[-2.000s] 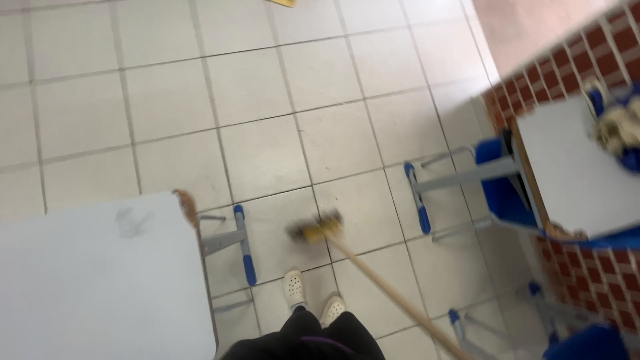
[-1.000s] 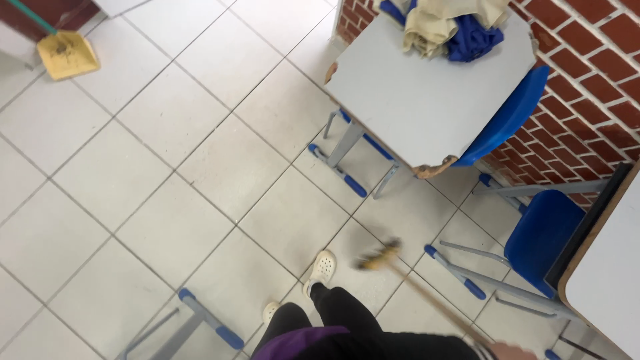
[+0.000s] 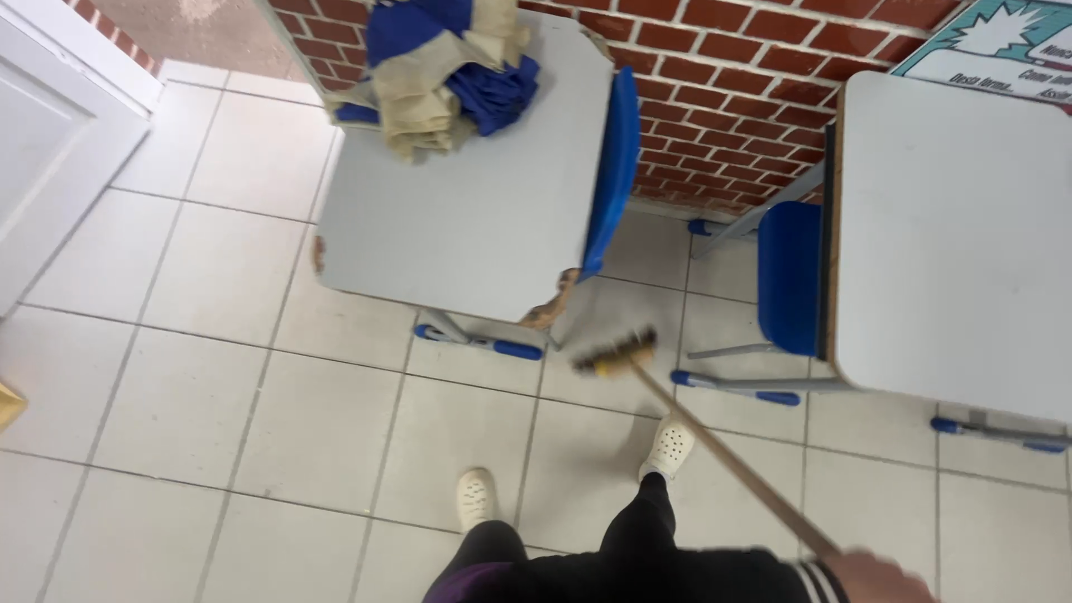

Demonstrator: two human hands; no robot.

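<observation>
A push broom's bristle head (image 3: 615, 353) rests on the floor beneath the front corner of a desk, blurred by motion. Its long wooden handle (image 3: 737, 465) slants down to the lower right. My left hand (image 3: 883, 578), at the end of a black sleeve with white cuff stripes, reaches across my body and is closed around the handle near the bottom edge. The handle's upper end is out of frame. My right hand is not in view. My cream clogs (image 3: 477, 498) stand on the tiles, one on each side below the broom head.
A white-topped desk (image 3: 452, 226) with chipped corners bears blue and beige cloth (image 3: 427, 84). Blue chairs (image 3: 615, 167) and another desk (image 3: 955, 243) stand by the brick wall (image 3: 737, 109). A white door (image 3: 63, 126) is at upper left. A yellow dustpan (image 3: 10, 406) shows partly at the left edge.
The view has swung toward the brick wall and desks. My left hand has come into sight on the handle since the first frame. The feet are farther apart than before.
</observation>
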